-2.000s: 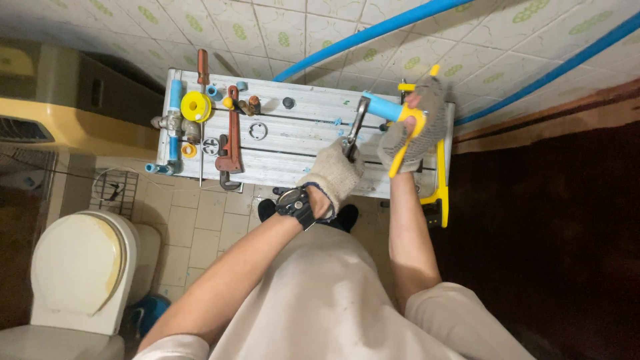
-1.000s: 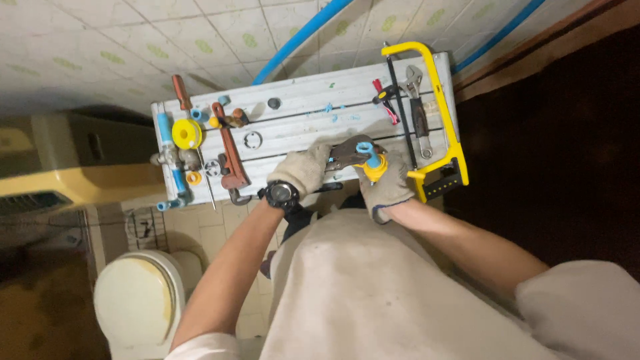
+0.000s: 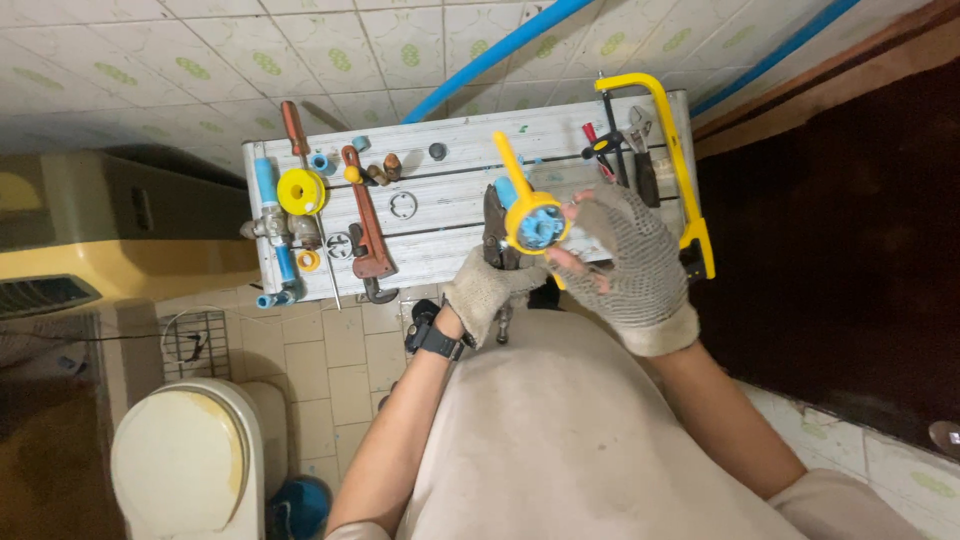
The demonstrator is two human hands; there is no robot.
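My left hand [image 3: 491, 292], in a knitted work glove, is closed around locking pliers [image 3: 495, 225], whose jaws are at a blue PVC pipe piece [image 3: 505, 192]. A yellow two-handled pipe threading die [image 3: 534, 201] sits at the pipe's near end, with blue shavings [image 3: 541, 226] in its round opening. Fingers of my right hand [image 3: 630, 270], also gloved, touch the die's right side; whether they grip it is hard to tell. One die handle points up and away, the other down toward my body. Both hands are over the near half of a slatted metal bench [image 3: 450, 180].
At the bench's left are a red pipe wrench [image 3: 370, 232], a screwdriver [image 3: 295, 129], a yellow tape spool [image 3: 301, 191] and a valve with blue pipes [image 3: 271, 223]. A yellow hacksaw [image 3: 667, 127] and an adjustable wrench [image 3: 643, 157] lie right. A toilet [image 3: 184, 457] stands lower left.
The die, low at the bench's near edge one second ago, is now higher, with its shavings-filled opening facing the camera. My right hand has moved up and its fingers are more spread.
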